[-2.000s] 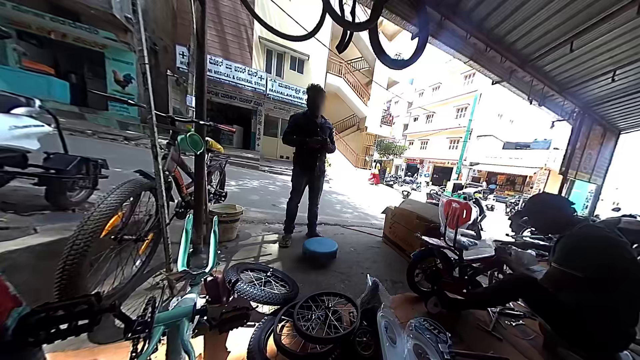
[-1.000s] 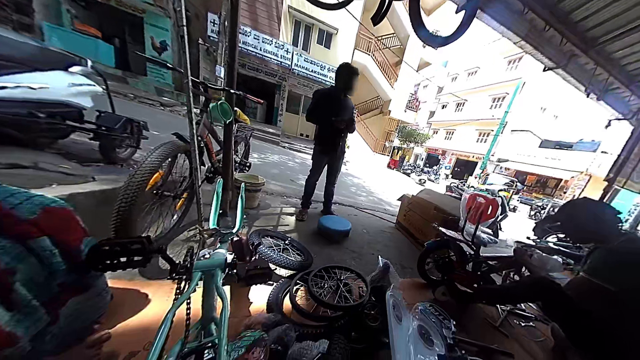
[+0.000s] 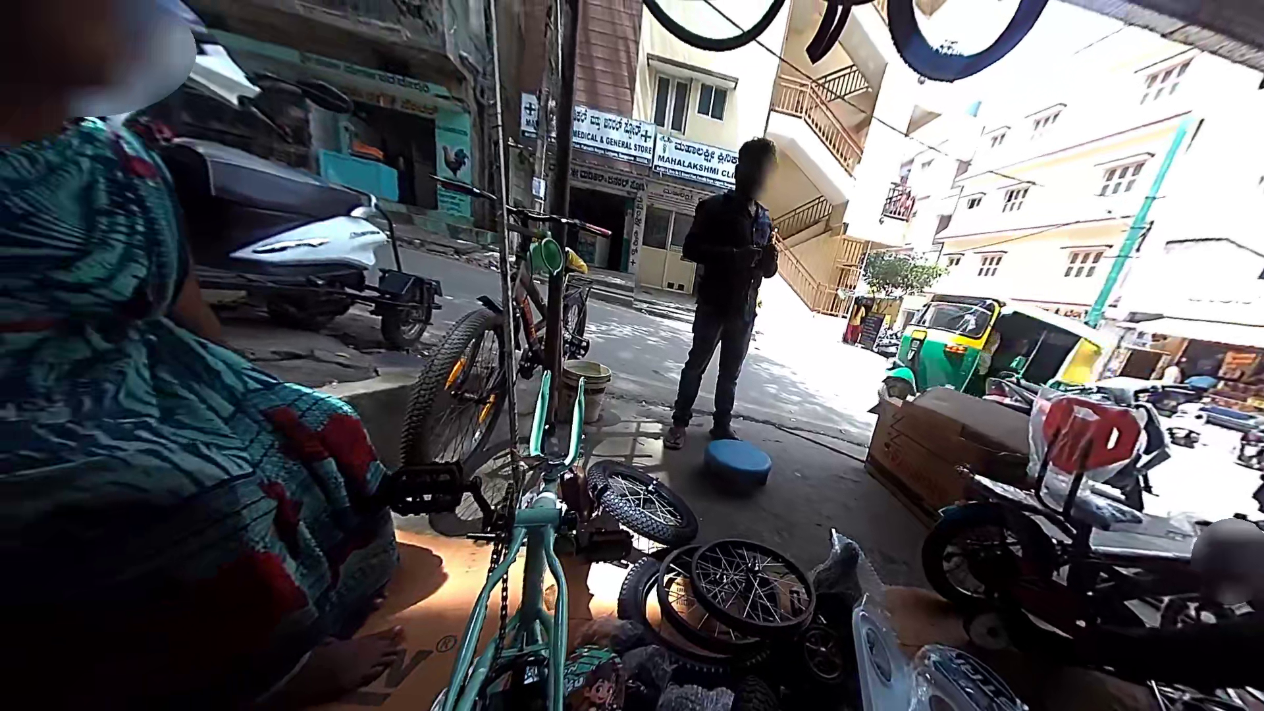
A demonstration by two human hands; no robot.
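Neither my left hand nor my right hand shows in the head view. Close in front stands a mint-green bicycle frame (image 3: 534,533), its fork pointing away from me and a black pedal (image 3: 430,489) on its left side. A chain hangs along the frame. Right of it lie spoked wheels (image 3: 752,585) in a loose pile, and a small wheel with a tyre (image 3: 642,502) rests just beyond them. Plastic-wrapped parts (image 3: 882,657) sit at the lower right. Flattened cardboard (image 3: 434,583) is under the frame.
A person in a patterned dress (image 3: 168,425) is close on the left. Another person (image 3: 729,286) stands behind a blue round stool (image 3: 738,462). A cardboard box (image 3: 948,444) and a small bicycle (image 3: 1076,523) are at right; a fat-tyred bicycle (image 3: 456,385) leans by a pole. Tyres hang overhead.
The person in the patterned dress now fills the left side, where only part of the cloth showed a second ago. A green and yellow auto-rickshaw has come into view on the street.
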